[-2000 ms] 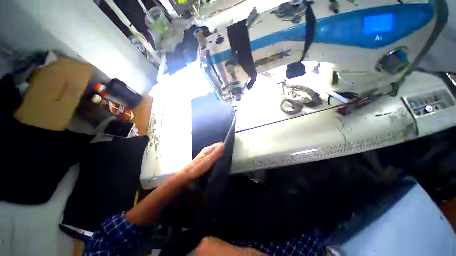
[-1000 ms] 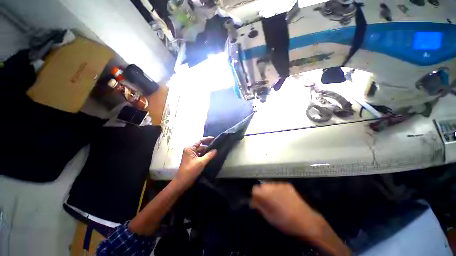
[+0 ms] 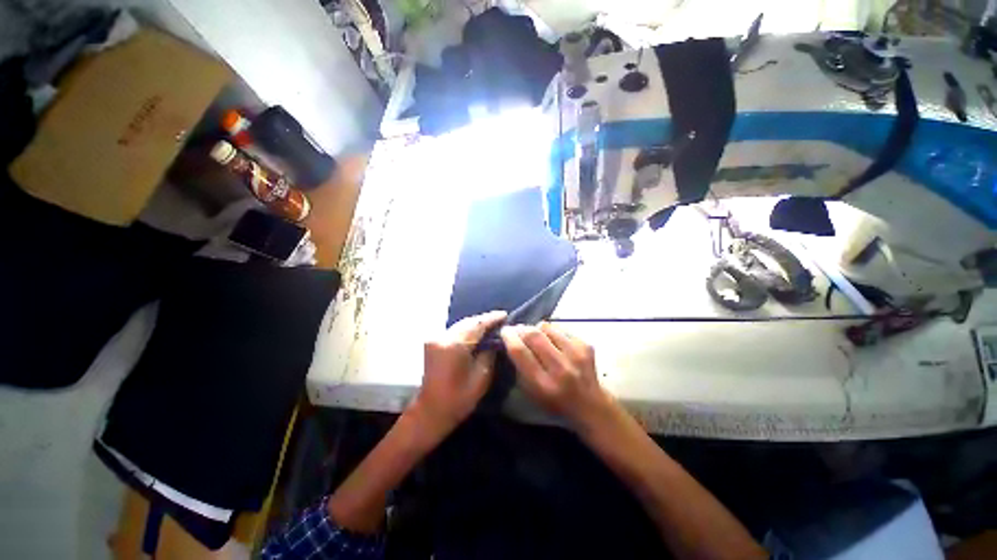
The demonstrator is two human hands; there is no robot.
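Observation:
A dark garment panel [image 3: 497, 254] lies on the white table from the needle area to the front edge and hangs off it. Its folded seam edge runs from the needle area to my hands. My left hand [image 3: 454, 370] pinches the cloth near the table's front edge. My right hand [image 3: 554, 370] pinches the same edge just right of it, the two hands nearly touching. The presser foot area [image 3: 590, 232] of the sewing machine [image 3: 754, 131] is beside strong glare, so whether the cloth is under the foot cannot be told.
Thread snips [image 3: 743, 279] and a pale stick [image 3: 840, 280] lie right of the needle. A red-handled tool [image 3: 891, 321] lies further right. At left are a cardboard box [image 3: 120, 126], bottles [image 3: 262, 184], a phone [image 3: 266, 234] and a black cloth stack [image 3: 219, 383]. Dark crumpled cloth [image 3: 497, 60] lies behind.
My right hand has moved up from the lap area to the cloth edge and taken hold beside my left hand. My left hand keeps its hold. The camera view has shifted.

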